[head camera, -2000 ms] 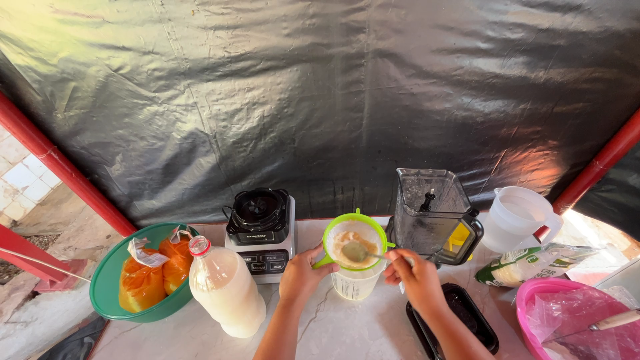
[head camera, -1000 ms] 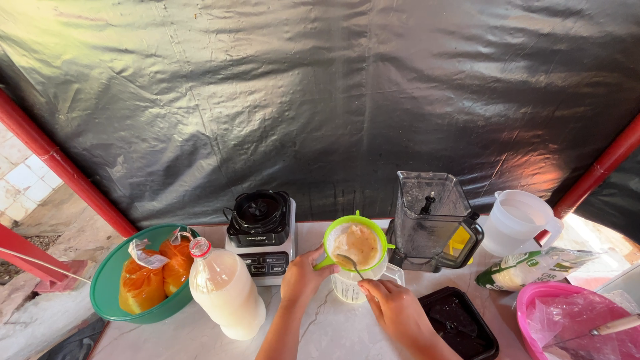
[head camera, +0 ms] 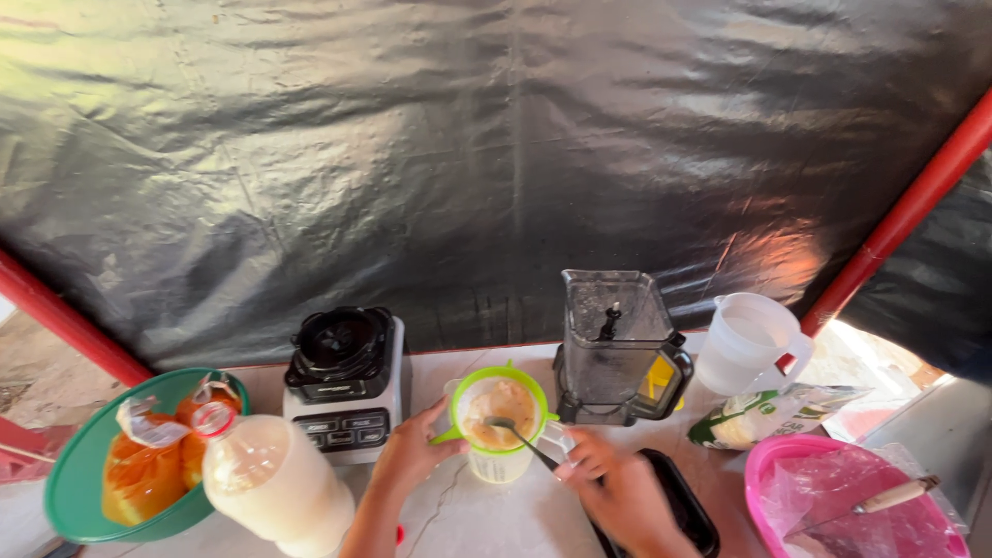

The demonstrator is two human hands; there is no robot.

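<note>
A green-rimmed strainer rests on top of a clear plastic measuring jug, with pale, wet pulp in its mesh. My left hand grips the strainer by its handle at the left side. In my right hand is a metal spoon, its bowl down in the pulp. The jug's handle shows just behind the fingers of my right hand; whether they touch it, I cannot tell. A large bottle of whitish liquid stands left of my left hand.
Behind are a blender base and an upright blender jar. A white pitcher, a plastic packet and a pink basin are at right. A black tray lies beside my right arm. The green basin holds orange-filled bags.
My right hand and the spoon have shifted from the strainer's right side to its front right. My left hand stays at the strainer. More of the black tray was uncovered a second ago.
</note>
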